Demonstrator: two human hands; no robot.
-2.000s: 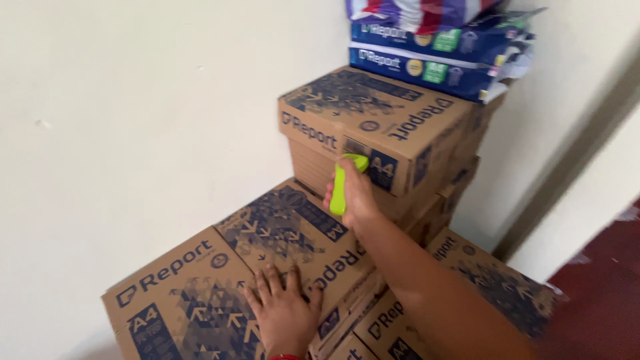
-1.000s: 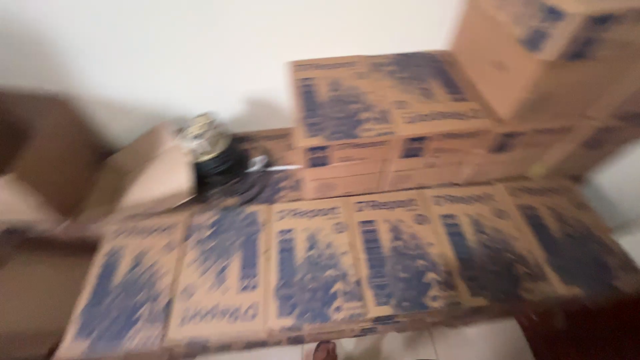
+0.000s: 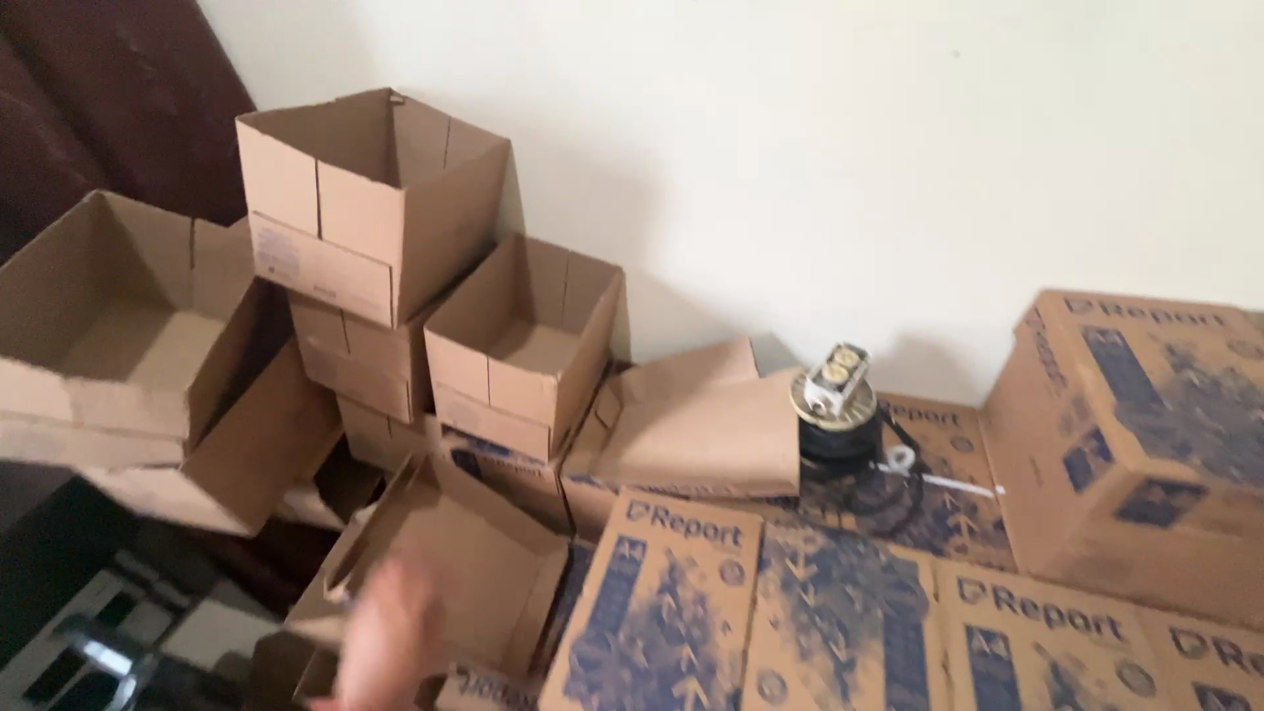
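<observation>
My left hand (image 3: 393,612) is blurred at the lower left, over an upturned cardboard box lid (image 3: 474,563); whether it touches the lid, and how its fingers lie, cannot be made out. My right hand is out of the frame, and so is the lime-green tool. Right of the lid lie closed printed paper cartons (image 3: 657,612) in a row. Behind them another lid (image 3: 701,430) rests tilted beside a black cable coil (image 3: 839,439) with a socket box (image 3: 837,378) on top.
Open empty cartons (image 3: 370,212) are stacked against the wall at the left, with another open carton (image 3: 128,326) at the far left. A taller closed carton (image 3: 1145,425) stands at the right. A dark metal-looking object (image 3: 109,657) is at the lower left.
The view has swung far left, from the stacked paper cartons to the open ones. Two seconds ago my right hand held a lime-green tool against a carton and my left lay on a carton.
</observation>
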